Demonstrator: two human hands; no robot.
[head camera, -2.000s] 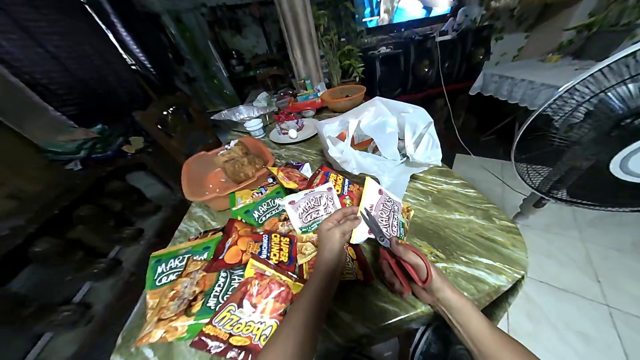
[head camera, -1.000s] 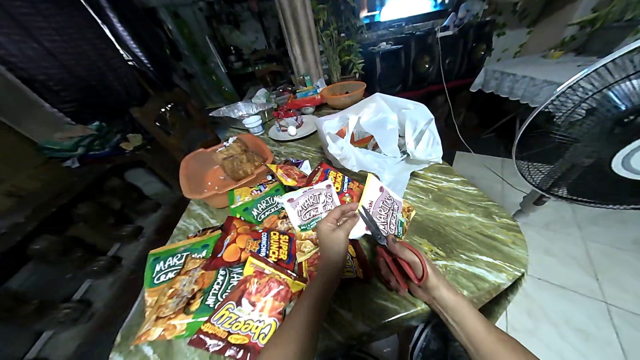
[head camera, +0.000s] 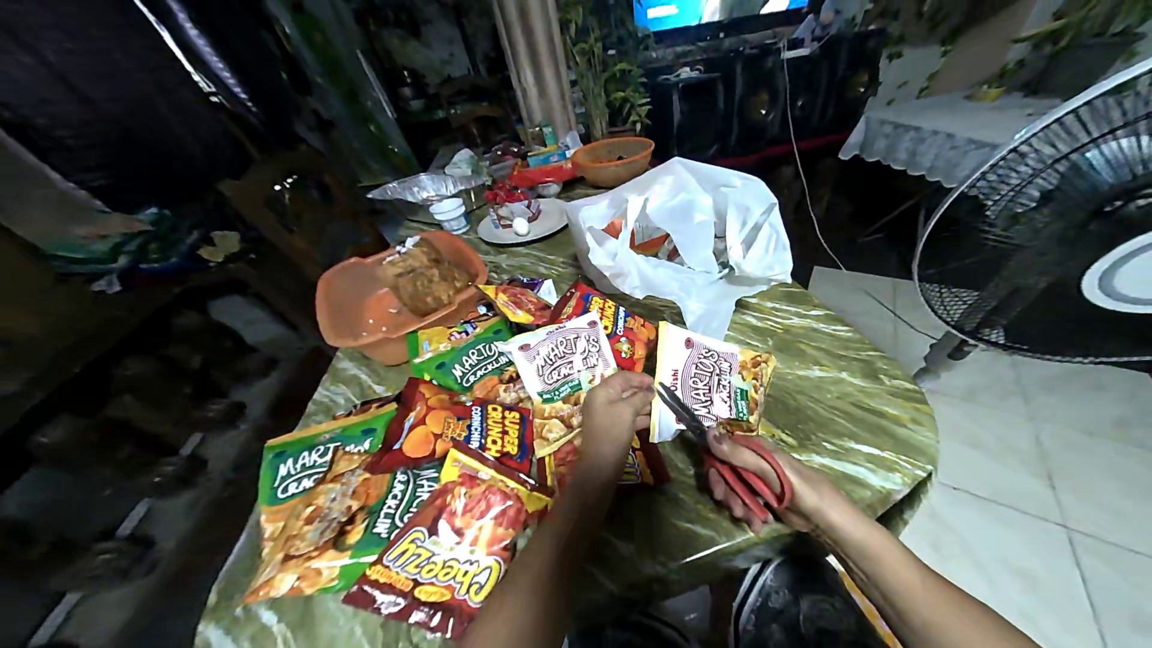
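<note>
My right hand (head camera: 751, 481) grips the red handles of a pair of scissors (head camera: 688, 418), whose blades lie at the left edge of a white Marty's Cracklin' snack packet (head camera: 711, 382). Beside that edge my left hand (head camera: 619, 405) has its fingers bent together at the packet's edge; whether they pinch it is hard to tell. Another white packet (head camera: 562, 360) lies just left of my left hand. Around it are a Super Crunch packet (head camera: 454, 427), a Cheezy packet (head camera: 450, 549) and several green packets (head camera: 315, 504).
Behind the packets stand an orange plastic container (head camera: 360, 310) with a bag of brown food and a white plastic bag (head camera: 702, 216). Farther back are a plate (head camera: 540, 225) with an egg, a white cup (head camera: 449, 216) and an orange bowl (head camera: 614, 162). A fan (head camera: 1035, 225) stands right of the table.
</note>
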